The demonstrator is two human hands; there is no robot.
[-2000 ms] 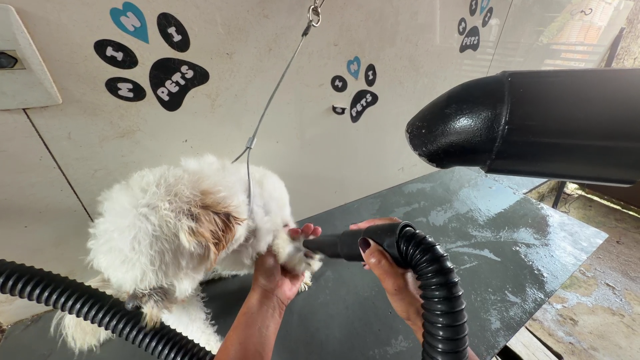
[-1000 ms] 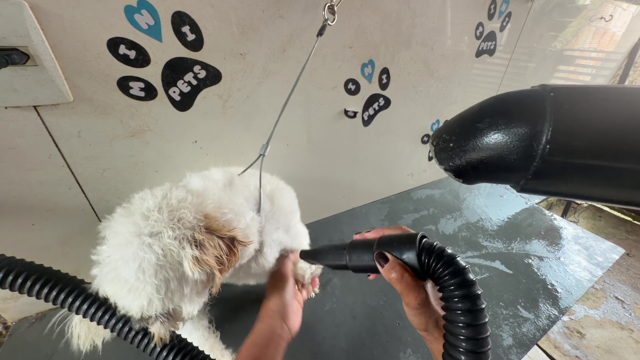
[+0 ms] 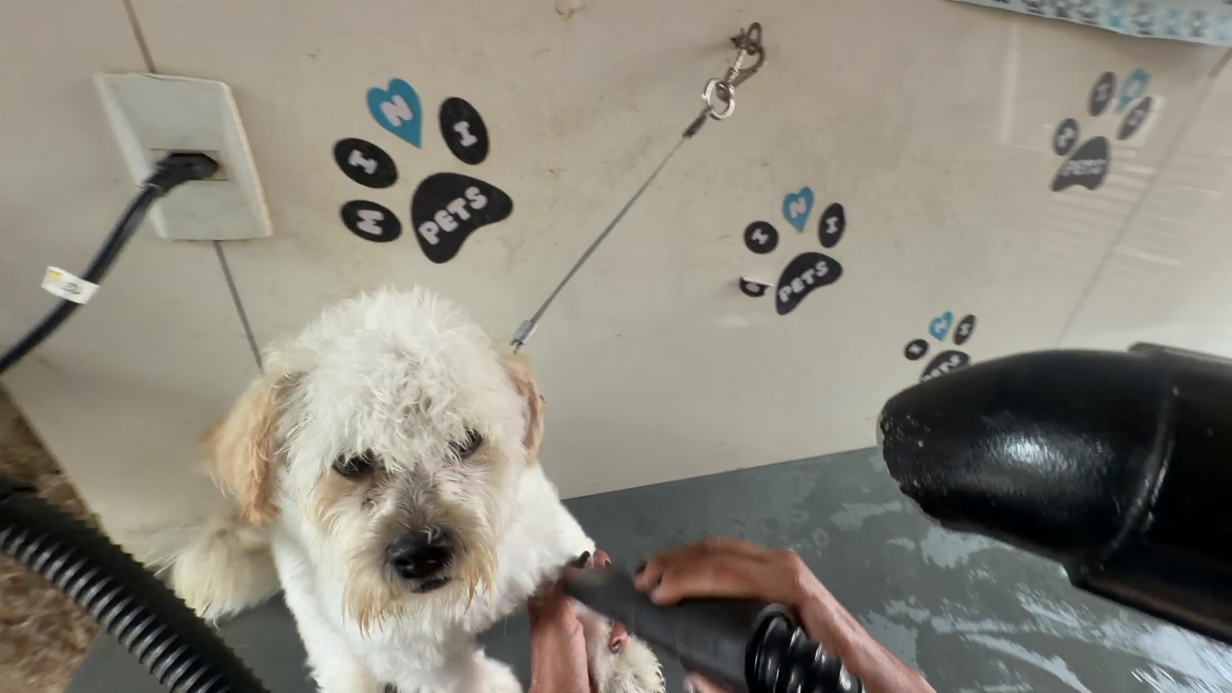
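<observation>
A white dog (image 3: 414, 404) with tan ears and damp-looking curly fur sits on a grey tabletop, facing the camera. A thin cable leash (image 3: 606, 236) runs from its neck to a wall hook. My left hand (image 3: 563, 635) holds one of its front legs, beside the paw (image 3: 626, 664). Held in my right hand (image 3: 746, 582) is a black dryer hose nozzle (image 3: 674, 616), whose tip lies against the dog's leg near my left fingers. The ribbed hose bends down out of view, and the nozzle partly hides my left hand.
A large black curved nozzle or tube (image 3: 1039, 462) juts in from the right above the grey tabletop (image 3: 828, 520), which looks wet. Another ribbed black hose (image 3: 115, 587) crosses the lower left. On the tiled wall, a cord is plugged into a white socket (image 3: 207, 207).
The dog's head, earlier turned down and away, is now raised and facing the camera. Both hands remain at its front leg with the nozzle. The view has shifted and come closer.
</observation>
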